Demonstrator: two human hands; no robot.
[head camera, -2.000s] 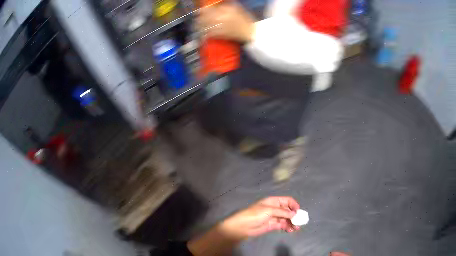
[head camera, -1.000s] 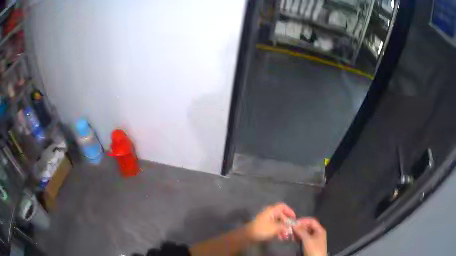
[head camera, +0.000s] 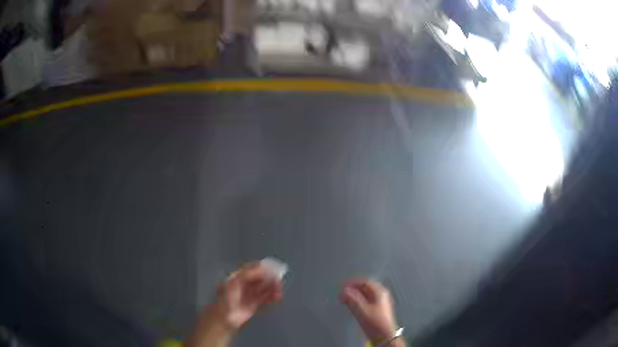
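Observation:
My left hand (head camera: 247, 295) is low in the view, left of the middle, with a small white piece (head camera: 274, 268) between its fingertips. The piece is blurred, and I cannot tell what it is. My right hand (head camera: 366, 301) is apart from it on the right, fingers curled together, with a band at the wrist. Blur hides whether the right fingertips hold something small. Both hands are over the grey floor.
Grey floor (head camera: 305, 176) spreads ahead, crossed by a yellow lane line (head camera: 271, 85). Beyond the line are brown boxes (head camera: 179, 41) and a rack with white items (head camera: 291, 39). Bright glare lies at the right, and a dark surface fills the lower right.
The view has gone from a wall and doorway to the open floor with the yellow line. My hands, together one second ago, are now apart, the white piece in the left.

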